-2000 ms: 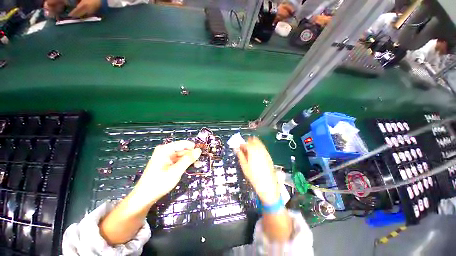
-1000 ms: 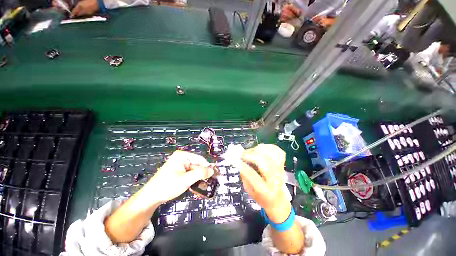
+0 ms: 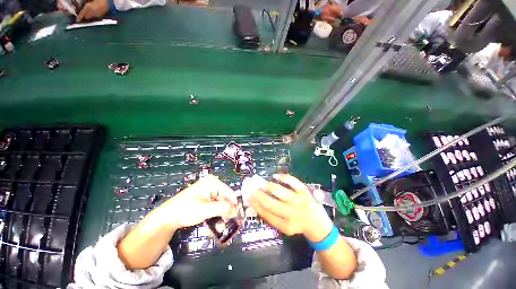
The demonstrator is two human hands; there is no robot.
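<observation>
My left hand [image 3: 206, 202] is over the clear blister tray [image 3: 153, 189], its fingertips shut on a small dark square device housing [image 3: 224, 228] that hangs below them. My right hand [image 3: 288, 206] is beside it, its fingertips pinching a small white wipe [image 3: 252, 186] close to the left fingertips. A blue band is on the right wrist. Small parts lie in the clear tray, several of them clustered behind my hands. The pinkish syringe with a green end cap [image 3: 342, 202] lies right of my right hand, partly hidden by it.
A black blister tray [image 3: 45, 186] is at left. Small units [image 3: 120, 69] lie on the green conveyor. A slanting metal post [image 3: 351, 79] stands behind the tray. A blue bin [image 3: 380, 151], a black fan [image 3: 409, 205] and black trays [image 3: 467, 186] are at right. Another person's hand [image 3: 93, 9] shows top left.
My hands have come together and moved nearer to me. The housing now hangs lower under my left fingers. The white wipe has moved left with my right hand. Conveyor units have shifted slightly left.
</observation>
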